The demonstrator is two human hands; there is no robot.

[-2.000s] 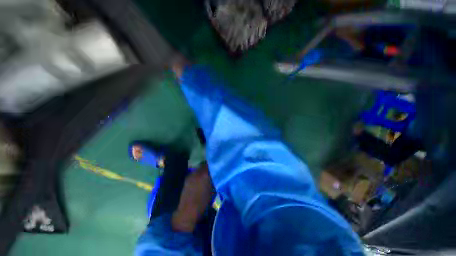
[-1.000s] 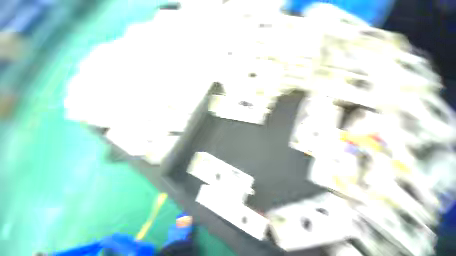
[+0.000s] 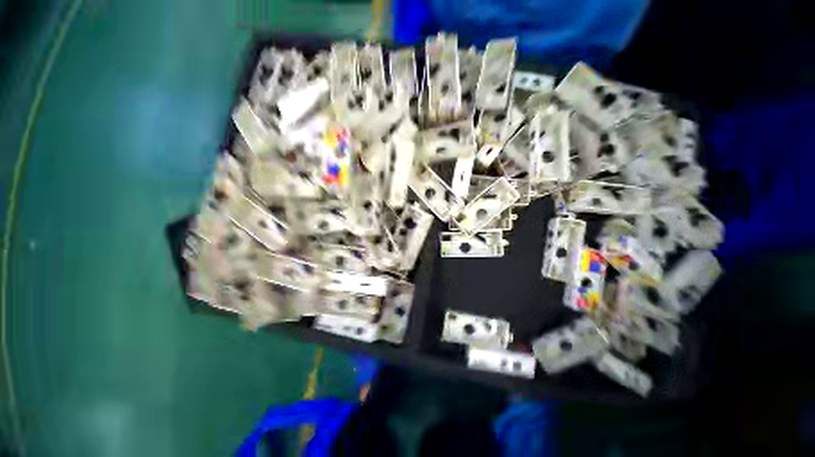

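A black parts tray (image 3: 487, 286) with a centre divider lies in the middle of the view. Off-white plastic housings (image 3: 483, 207) with dark round holes are heaped in its left compartment and along the back and right of its right compartment. Several lie singly around a bare patch of black tray floor. A colour-marked housing (image 3: 336, 156) with red, yellow and blue patches lies in the left heap, and another (image 3: 585, 278) lies at the right. Neither of my hands is visible. What holds or supports the tray cannot be seen.
Green floor (image 3: 98, 223) shows at the left, with a yellow line (image 3: 313, 384) below the tray. A blue stool-like object (image 3: 299, 421) stands at the bottom edge. Blue cloth (image 3: 545, 31) is at the top, and dark and blue areas are at the right.
The view has turned from the floor and my blue sleeve to the tray. Since one second ago the tray appears smaller, darker and sharper, with both heaps in view.
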